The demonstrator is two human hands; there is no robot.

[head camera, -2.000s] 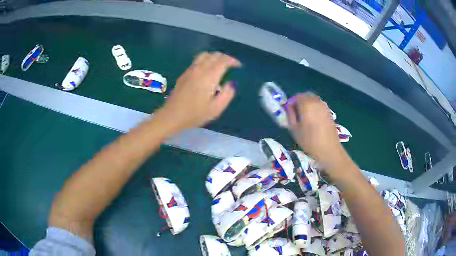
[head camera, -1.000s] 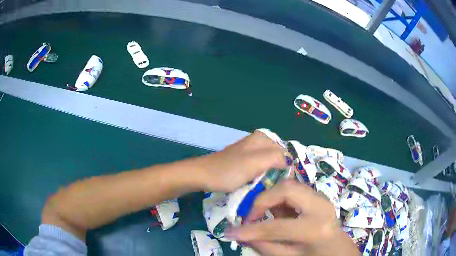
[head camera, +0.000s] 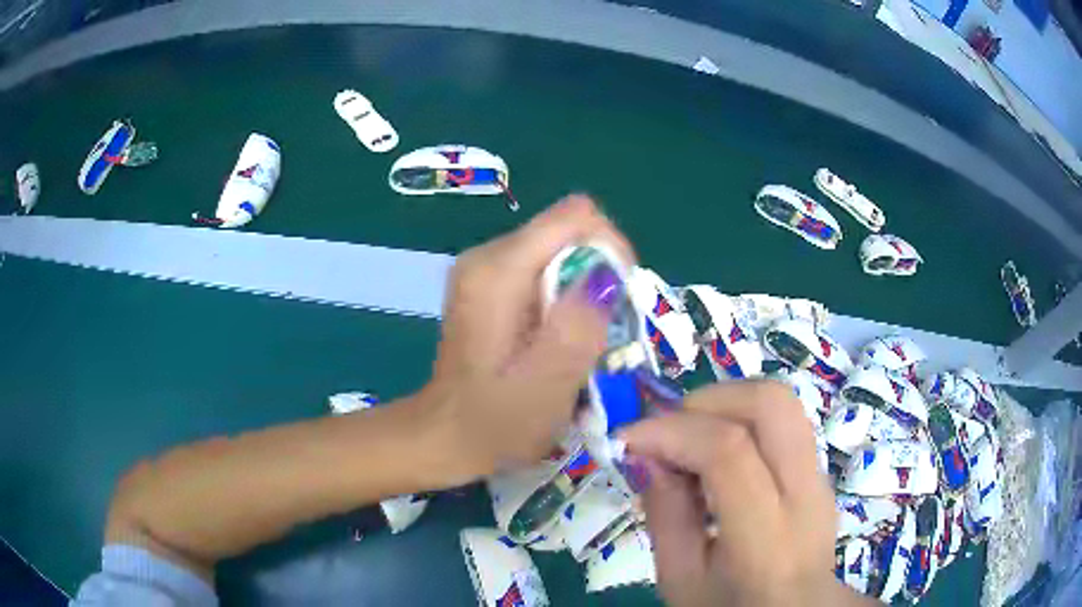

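Note:
A white housing shell (head camera: 553, 280) is held open side up between my hands, over the pile. A green circuit board (head camera: 581, 263) shows at its far end and a bright blue battery block (head camera: 619, 400) at its near end. My left hand (head camera: 522, 344) is wrapped around the shell, with the thumb pressed inside by the board. My right hand (head camera: 742, 474) pinches at the near end by the blue block. The fingertips are blurred, and whether they hold a wire or plug cannot be told.
A pile of printed shells (head camera: 890, 467) lies under and right of my hands. More shells (head camera: 449, 173) and flat covers (head camera: 366, 120) lie on the dark green belt beyond the pale rail (head camera: 320, 266). A crinkled clear bag (head camera: 1051, 498) is at the far right.
The held shell has been raised and turned more upright. My left thumb now presses inside it, and my right hand has shifted to its near end. The belt items appear further right.

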